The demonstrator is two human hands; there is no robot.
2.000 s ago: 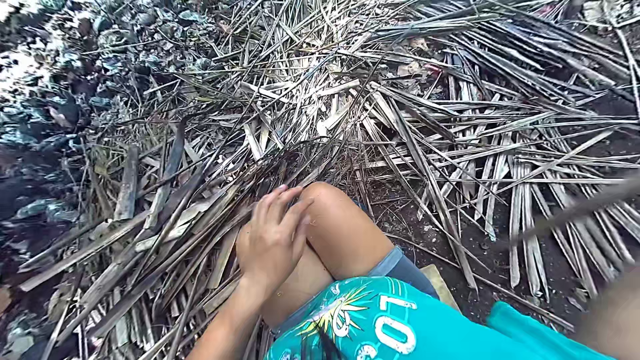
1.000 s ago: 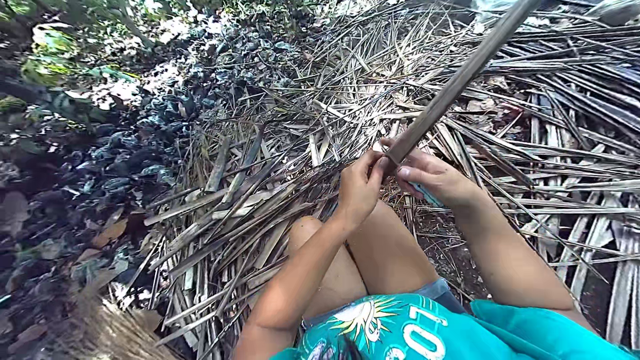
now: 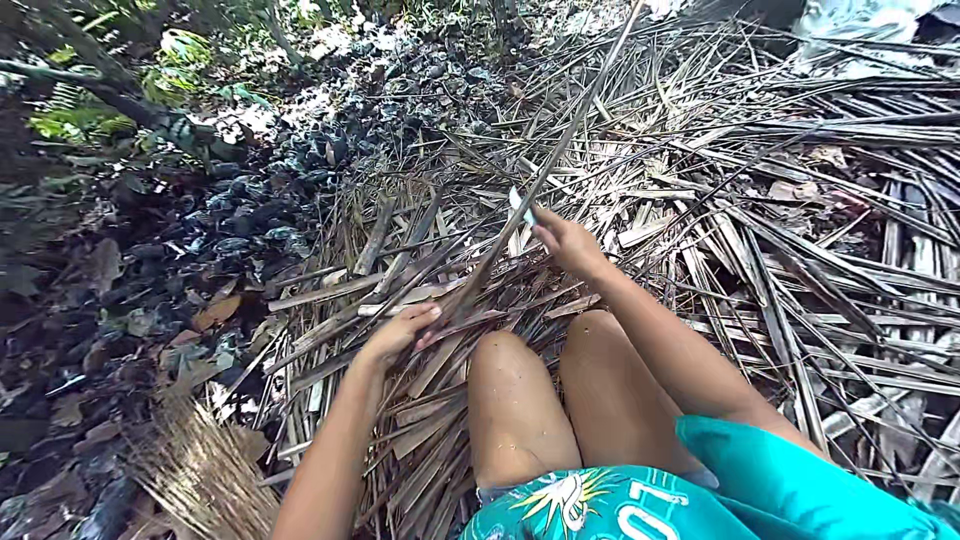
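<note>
A long dry palm leaflet (image 3: 559,154) slants across the middle, from near my left hand up to the top edge. My left hand (image 3: 405,330) is at its lower end, fingers curled and slightly blurred; whether they grip the leaflet I cannot tell. My right hand (image 3: 568,241) is closed around a small knife with a pale blade (image 3: 523,206), which lies against the leaflet's middle. The knife's handle is mostly hidden in the fingers. Both hands are beyond my bare knees, above strewn dry palm leaflets (image 3: 510,281).
Dry palm fronds (image 3: 810,255) spread over the ground on the right. A bundle of thin stripped ribs (image 3: 210,472) lies at the lower left. Dark leaf litter (image 3: 247,202) covers the left side, with green plants (image 3: 82,120) behind. A pale sheet-like thing (image 3: 862,34) is at the top right.
My hands, close together on the leaflet one second ago, are now apart: the left lower and nearer me, the right farther out. Two seconds ago my left hand was by my knee. The view has shifted.
</note>
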